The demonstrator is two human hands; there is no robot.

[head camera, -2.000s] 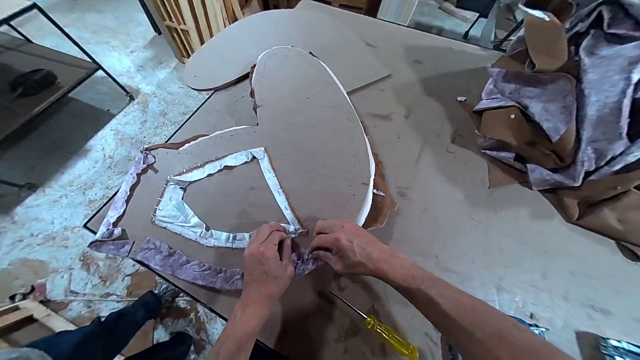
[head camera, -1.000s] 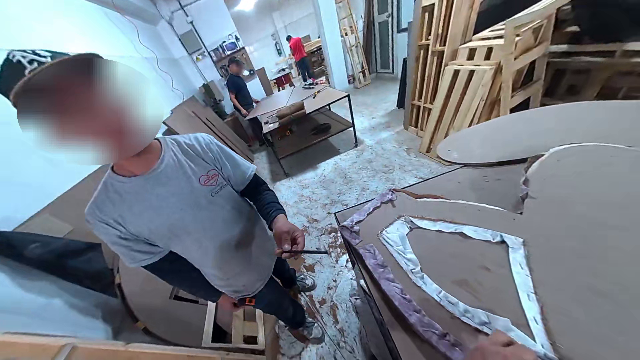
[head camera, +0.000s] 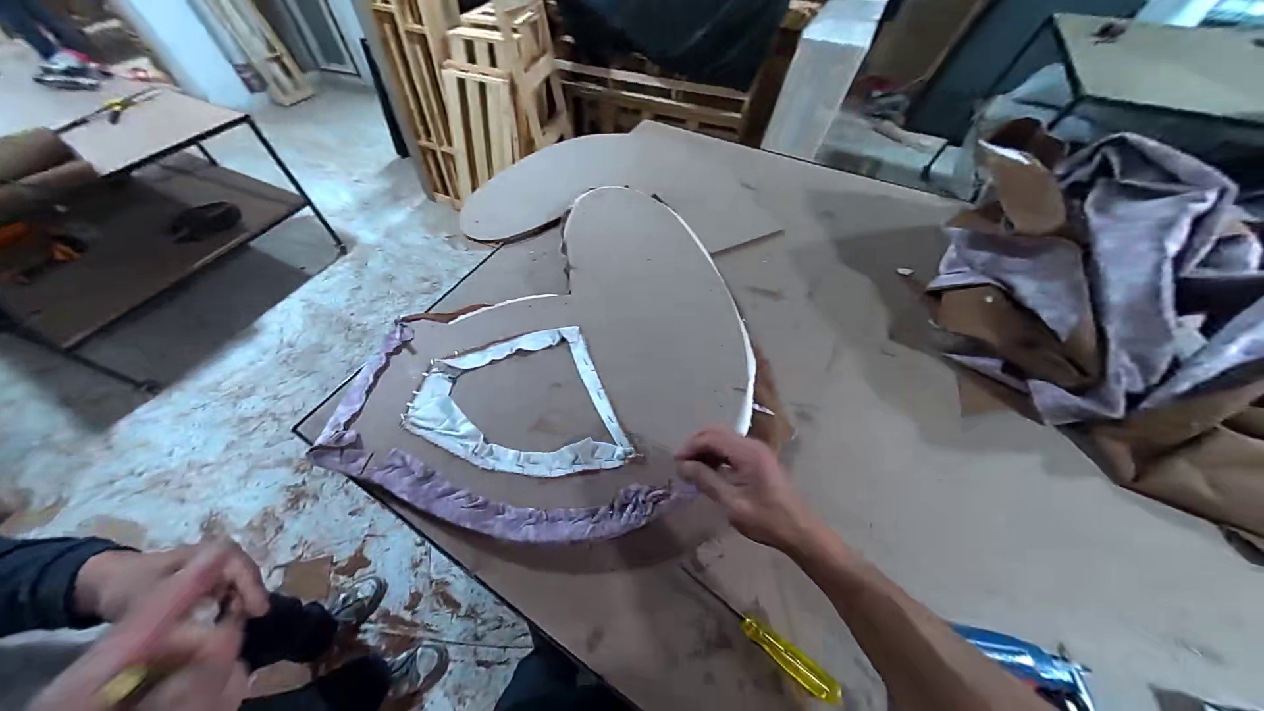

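My right hand (head camera: 736,479) is over the lower right of a flat curved panel (head camera: 652,316), fingers curled beside the end of a gathered purple fabric strip (head camera: 494,518). Whether it pinches anything is unclear. My left hand is out of view. The purple strip follows the panel's lower and left edges. White fabric (head camera: 459,434), folded and fastened down, frames a four-sided area of the panel. A screwdriver with a yellow handle (head camera: 790,660) lies on the table below my right hand. Brown material (head camera: 770,405) shows under the panel's right edge.
Crumpled purple fabric with brown backing (head camera: 1126,286) is heaped at the right. A blue tool (head camera: 1022,657) lies at the lower right. Another flat panel (head camera: 553,183) is behind. A co-worker's blurred hands (head camera: 188,612) are at lower left. Wooden frames (head camera: 484,109) stand beyond the table.
Two seconds ago both my hands were at the purple strip near the white frame's lower corner; now only my right hand shows there. The view swung to the co-worker and back.
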